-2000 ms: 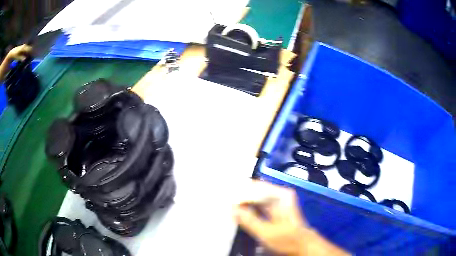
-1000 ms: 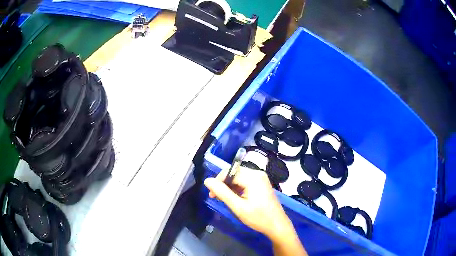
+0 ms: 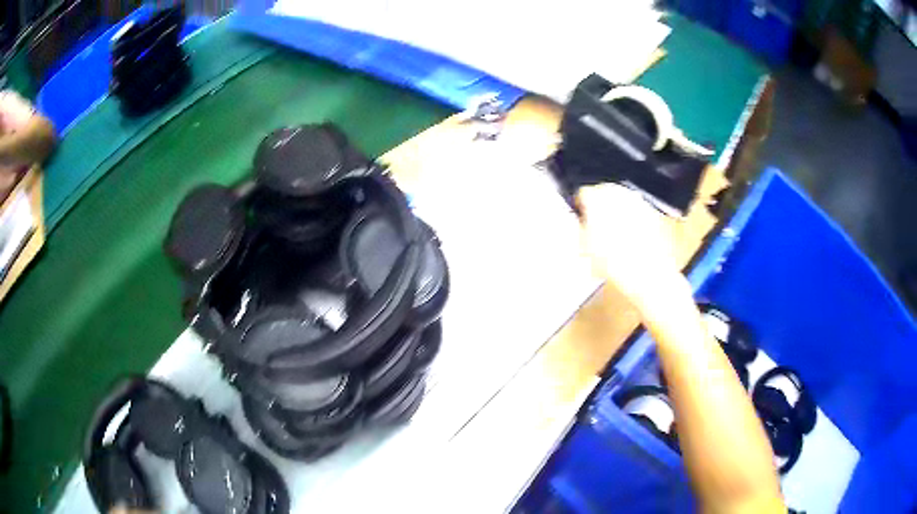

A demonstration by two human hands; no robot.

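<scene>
A nested stack of black headphones (image 3: 332,311) stands on the white sheet at centre left. Another black headphone (image 3: 196,452) lies at the lower left. My right hand (image 3: 618,226) is blurred and overexposed, at the front of the black tape dispenser (image 3: 613,141); its fingers cannot be made out, nor whether it holds anything. Only a small skin-coloured patch of my left hand (image 3: 131,510) shows at the bottom edge, by the lower-left headphone; its grip is cut off.
The blue bin (image 3: 845,271) at right holds several headphones on a white sheet (image 3: 830,457), partly behind my right forearm. A small metallic block (image 3: 490,117) sits near the dispenser. Another person's arm (image 3: 25,136) shows at the far left. Black items (image 3: 151,60) lie beyond the green belt.
My right hand has moved from the bin's near rim to the tape dispenser. The slim thing it held is no longer visible. The view has shifted left, and the left-hand patch has appeared.
</scene>
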